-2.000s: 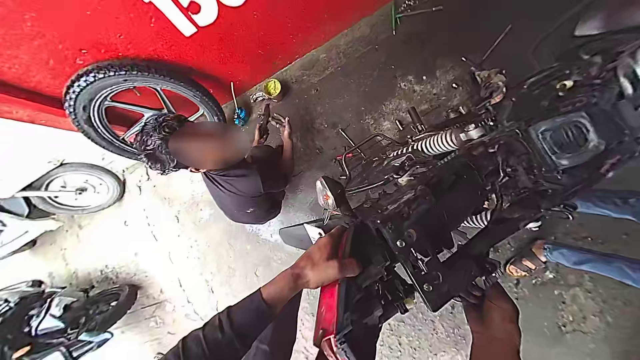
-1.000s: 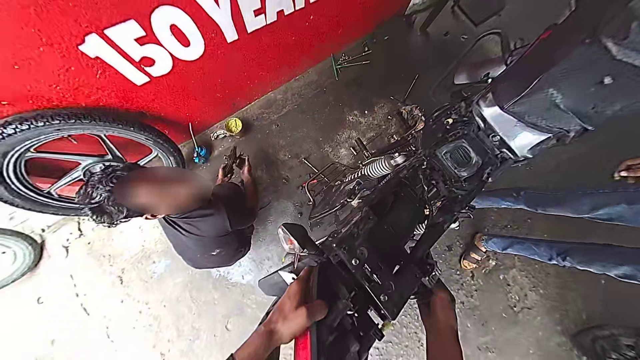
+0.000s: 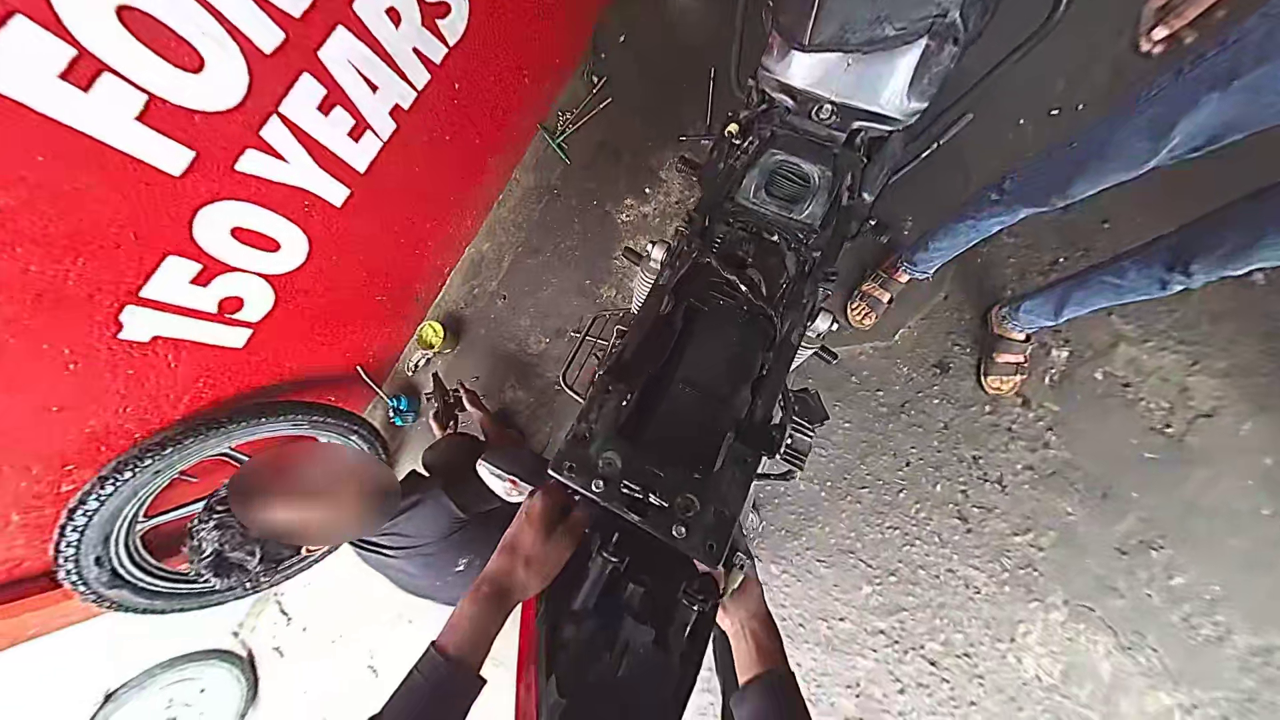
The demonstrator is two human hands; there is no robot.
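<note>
A motorcycle's stripped rear frame (image 3: 690, 390) runs up the middle of the head view, its seat off and bolts showing on its rear plate (image 3: 655, 500). At the left edge of the black rear fender (image 3: 625, 640), my left hand (image 3: 545, 540) is curled against the bodywork, its fingertips partly hidden. My right hand (image 3: 740, 600) is at the opposite edge, fingers tucked under the frame and mostly hidden. A red side panel (image 3: 527, 655) lies below my left hand. Coil shock absorbers (image 3: 648, 275) flank the frame, and the fuel tank (image 3: 850, 70) is at the top.
A person (image 3: 430, 540) crouches at left, holding a dark part, beside a wheel with a tire (image 3: 110, 530) against a red wall (image 3: 400, 180). A yellow cup (image 3: 430, 335) and green-handled tool (image 3: 555, 143) lie on the floor. Another person's jeans (image 3: 1120, 190) and sandals (image 3: 1005, 362) are at right.
The view has swung, so the motorcycle now stands nearly upright in it. Both hands remain at the sides of the motorcycle's rear end.
</note>
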